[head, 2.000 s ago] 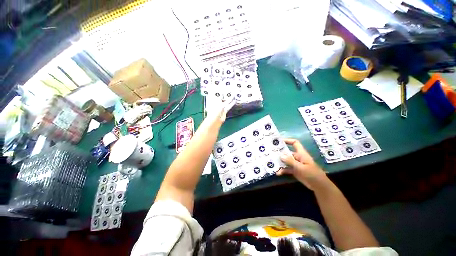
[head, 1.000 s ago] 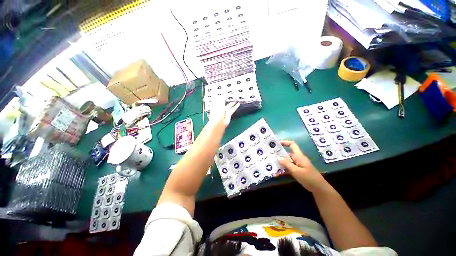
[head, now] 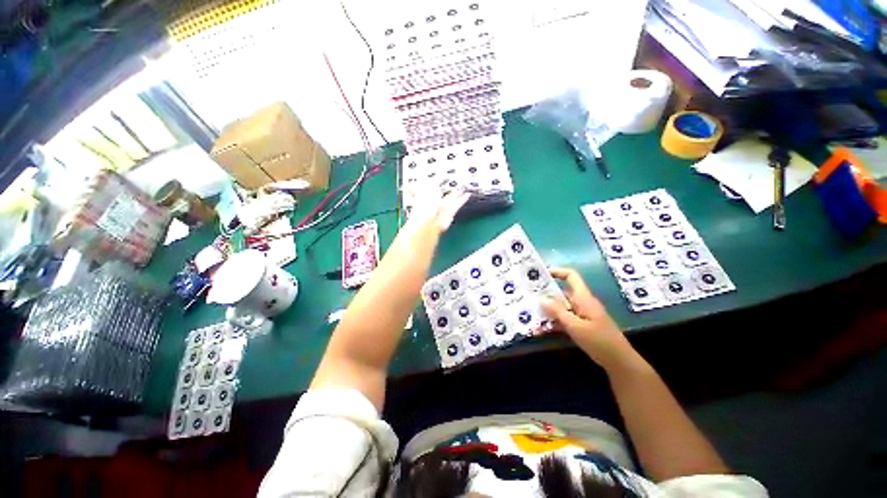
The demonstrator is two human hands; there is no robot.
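Observation:
A white multi-unit panel (head: 491, 300) with rows of dark round marks is in front of me, tilted, near the table's front edge. My right hand (head: 581, 309) grips its right edge, thumb on top. My left hand (head: 445, 206) reaches to the front edge of the tall panel stack (head: 452, 163); its fingertips are small and blurred, and whether they hold a sheet cannot be told. One dotted panel (head: 658, 249) lies at the right and another greyer one (head: 206, 381) at the left edge.
A smartphone (head: 360, 254) with a lit screen and a mug (head: 255, 284) stand left of my left arm. A cardboard box (head: 270, 148) and wires are behind. Yellow tape (head: 691, 134), a white roll (head: 644, 101) and a clear bag (head: 576, 122) are back right. Ribbed clear trays (head: 83, 336) are far left.
The held panel has shifted and turned slightly in my right hand. My left hand stays at the stack's front, moved only slightly. The sheets on the stack's front part sit differently than two seconds ago.

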